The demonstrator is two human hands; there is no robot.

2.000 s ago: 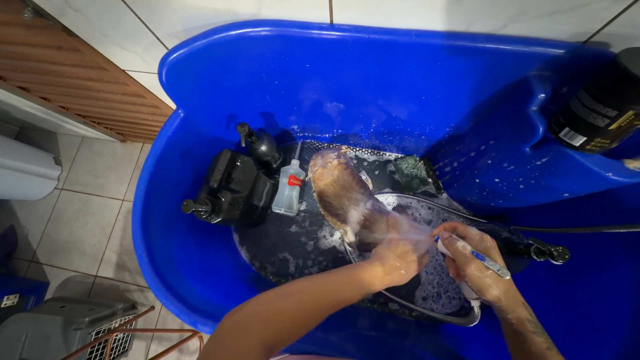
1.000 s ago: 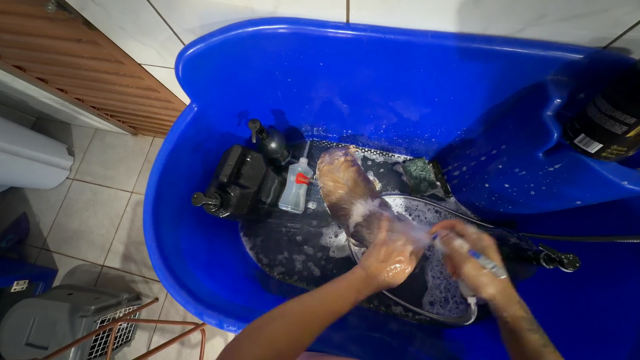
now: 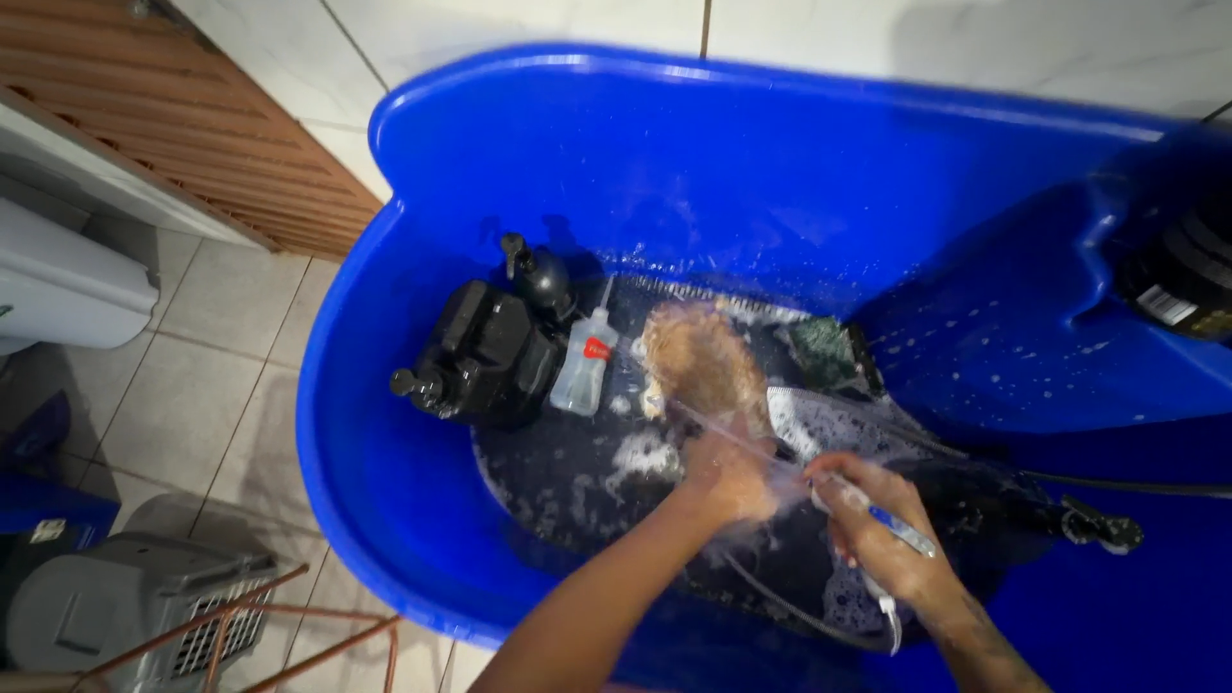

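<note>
A small wet animal with light brown fur point(image 3: 698, 356) is on the dark, soapy floor of a blue plastic tub point(image 3: 577, 125). My left hand point(image 3: 731, 472) lies against the end of its body nearest me, fingers partly hidden by spray; whether they grip cannot be made out. In my right hand point(image 3: 871, 520) is a white and blue spray head point(image 3: 900, 531), its water jet aimed left across the left hand and the fur. A grey hose point(image 3: 808, 616) loops below. Left of the animal lies a clear squeeze bottle point(image 3: 584, 364) with a red label.
Black pump containers point(image 3: 486, 356) and a round black bottle point(image 3: 541, 279) stand at the tub's left end. A green scouring pad point(image 3: 823, 348) lies beyond the animal. Another black pump bottle point(image 3: 1049, 515) lies right, and a black container point(image 3: 1189, 265) sits on the right ledge. A grey pet carrier point(image 3: 135, 597) stands outside.
The view has shifted, moving the tub rightward in the picture. The spray, earlier near my left hand's fingers, now crosses that hand and reaches the fur. My right hand still holds the spray head.
</note>
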